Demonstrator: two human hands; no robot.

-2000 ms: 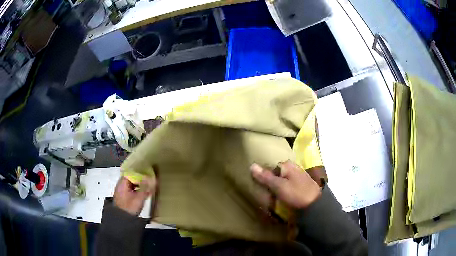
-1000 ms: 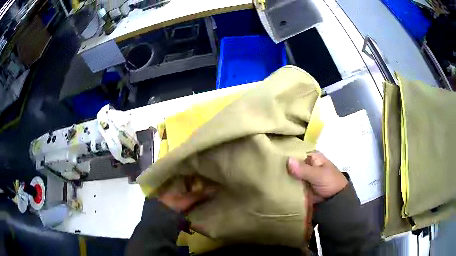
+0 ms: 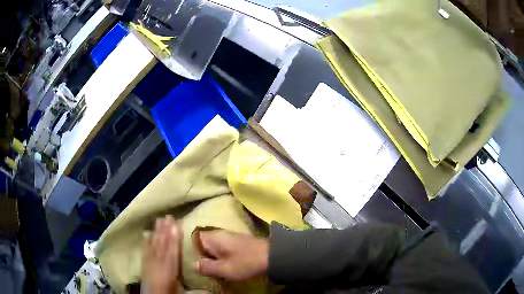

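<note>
A tan bag piece [image 3: 172,195] with a yellow inner side [image 3: 258,178] lies rumpled before me at the lower left. A brown patch [image 3: 303,195] shows at its yellow edge. My right hand [image 3: 232,254] is closed on the tan cloth by a curved brown edge, with thumb and fingers bent. My left hand [image 3: 162,258] is blurred and cut off by the bottom edge. Its fingers are straight and it lies flat against the tan cloth, left of my right hand.
Folded tan pieces with yellow edges [image 3: 419,74] lie at the upper right by the conveyor belt [image 3: 345,7]. White sheets [image 3: 339,149] lie on the metal table. A blue bin [image 3: 198,109] stands behind the work. Yellow strips [image 3: 152,39] lie on a metal tray [image 3: 198,40].
The view has swung right, so the folded pieces show more fully and the sewing machine is mostly out of frame. My left hand has come out from the cloth's fold and lies flat on it.
</note>
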